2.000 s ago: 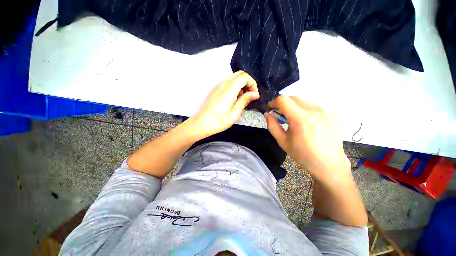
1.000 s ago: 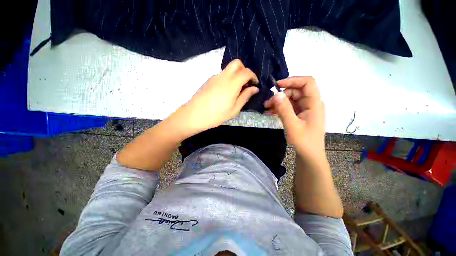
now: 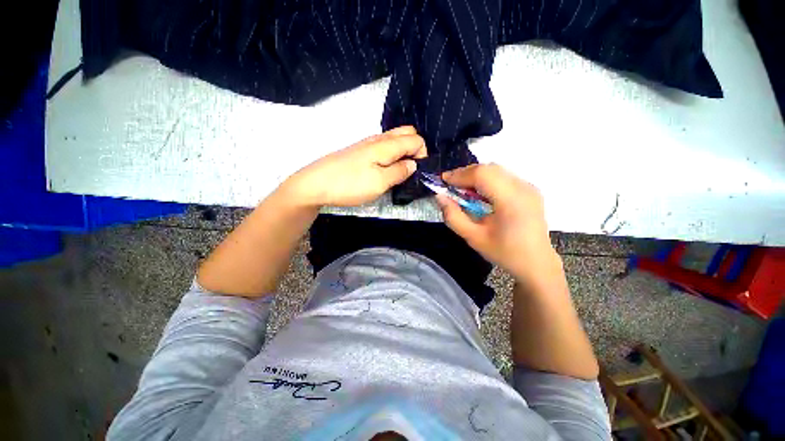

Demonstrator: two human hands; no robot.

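Observation:
A dark pinstriped garment (image 3: 301, 52) lies across the far side of the white table. Its sleeve (image 3: 443, 95) runs toward me, and the cuff (image 3: 409, 191) lies near the table's front edge. My left hand (image 3: 366, 168) pinches the left side of the cuff between thumb and fingers. My right hand (image 3: 503, 211) holds thread snips (image 3: 469, 201) with blue and pink-red at the grip. Their tips point left and are at the cuff. Whether the blades touch a thread is too small to tell.
The white table (image 3: 215, 129) has a loose dark thread (image 3: 612, 214) at its front right. Blue bins (image 3: 112, 211) are at the left. A red and blue stool (image 3: 732, 280) and a wooden frame (image 3: 658, 396) are at the right. Another dark cloth (image 3: 768, 43) lies far right.
My left hand has moved slightly down and left with the cuff. My right hand has turned, and the snips now show with tips pointing left at the cuff.

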